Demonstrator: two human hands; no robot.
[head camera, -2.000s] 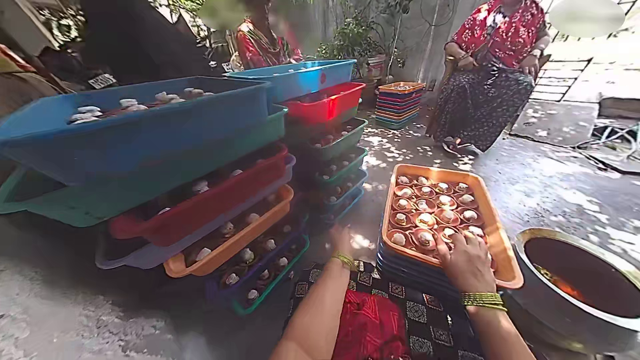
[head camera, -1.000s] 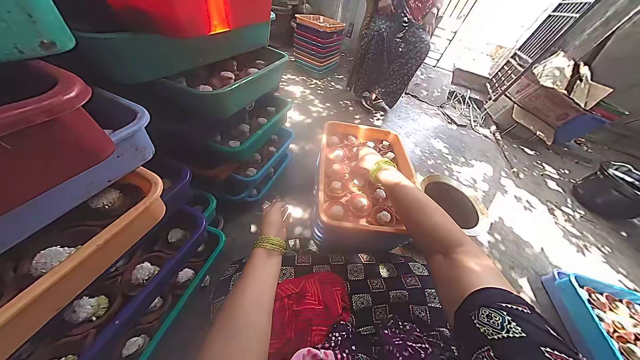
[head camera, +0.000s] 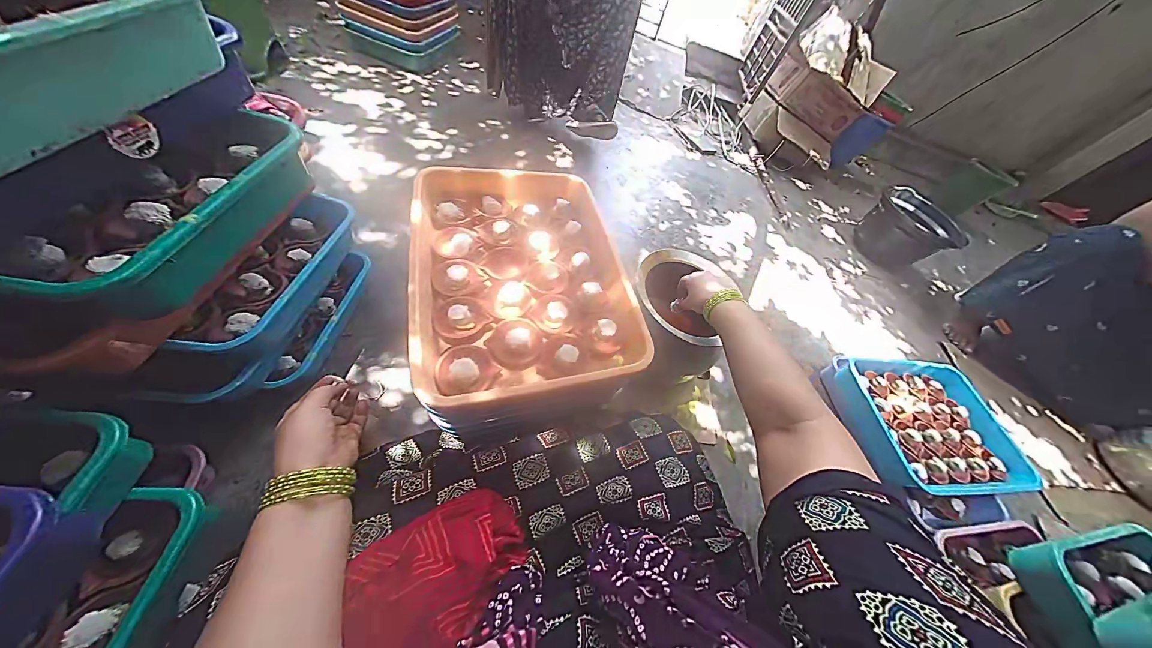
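Note:
An orange plastic tray (head camera: 531, 382) in front of me holds rows of small reddish-brown clay cups (head camera: 463, 319), each with a white lump in it. It rests on a stack of other trays. Right of it stands a round metal pot (head camera: 650, 265) with dark reddish liquid. My right hand (head camera: 700, 292) is over the pot's mouth, fingers bent down at the liquid; whether they hold anything is hidden. My left hand (head camera: 328, 409) is beside the tray's near left corner, fingers curled, with a thin pale thing near the fingertips that I cannot make out.
Stacks of filled trays, green (head camera: 225, 211) and blue (head camera: 346, 225) among them, rise at the left. A blue tray of filled clay cups (head camera: 976, 489) is at the right. Farther off are a black bucket (head camera: 909, 225), a cardboard box (head camera: 814, 108), nested trays (head camera: 405, 54) and two people's lower bodies.
My right hand has moved from the cups in the orange tray to the pot on the right. My left hand stays left of the tray. The view has swung rightward.

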